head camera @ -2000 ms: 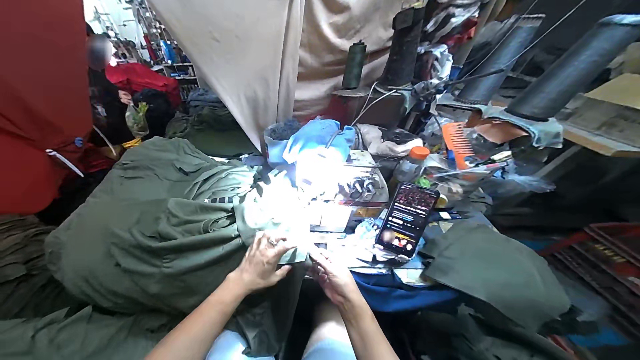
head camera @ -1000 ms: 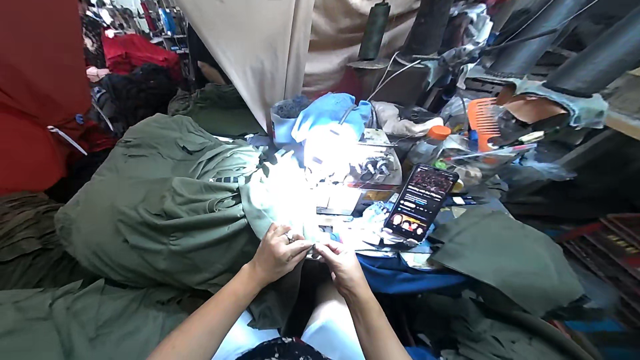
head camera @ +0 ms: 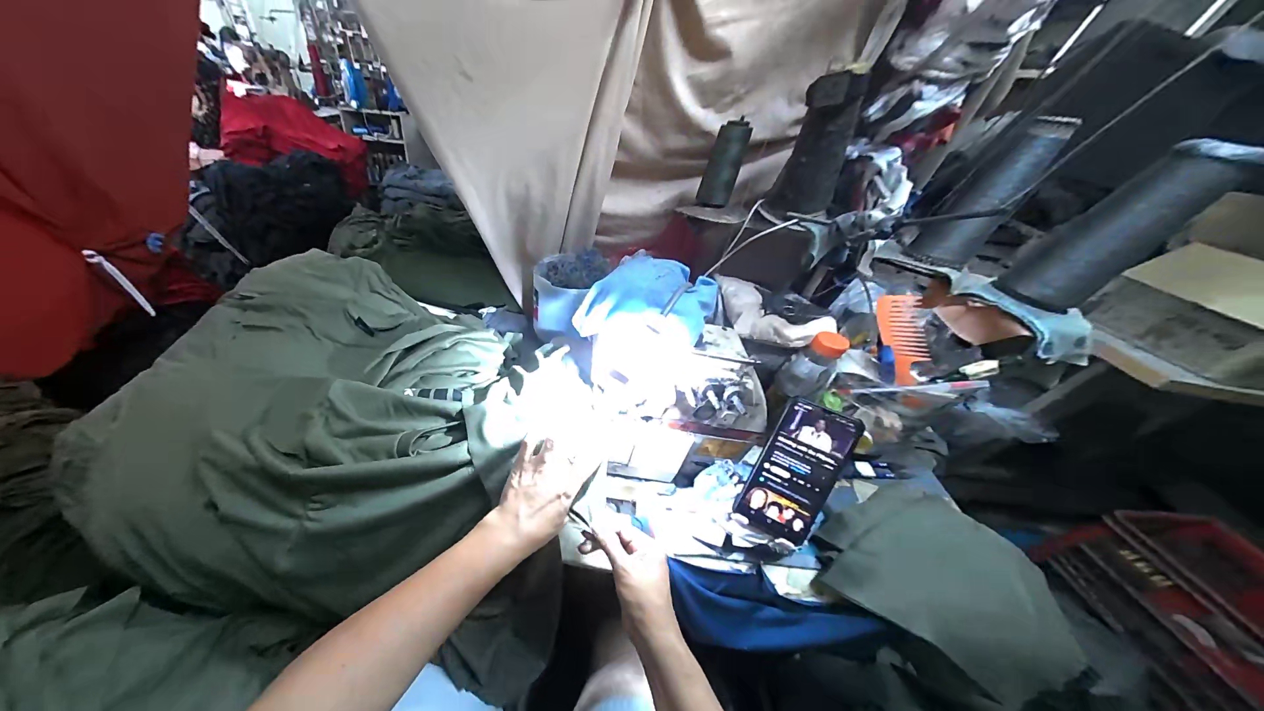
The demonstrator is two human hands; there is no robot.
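A large heap of olive-green fabric (head camera: 296,444) covers the left side, its right edge running under a bright lamp glare (head camera: 632,365). My left hand (head camera: 538,494) lies on this edge with fingers bent, holding the cloth down near the glare. Just right of it, my right hand (head camera: 627,553) pinches the fabric's edge between thumb and fingers. What lies at the left fingertips is washed out by the light. A smartphone (head camera: 800,469) with a lit screen leans at the right of the hands.
Beyond the glare stand a tub (head camera: 563,296) with a blue cloth (head camera: 647,291), and a jar with an orange lid (head camera: 828,345). An orange comb (head camera: 901,336) and thread cones (head camera: 726,163) are farther right and back. Green cloth (head camera: 958,583) hangs over the right edge.
My hands, close together one second ago, are now slightly apart, with the right one lower. The green heap stays in much the same place.
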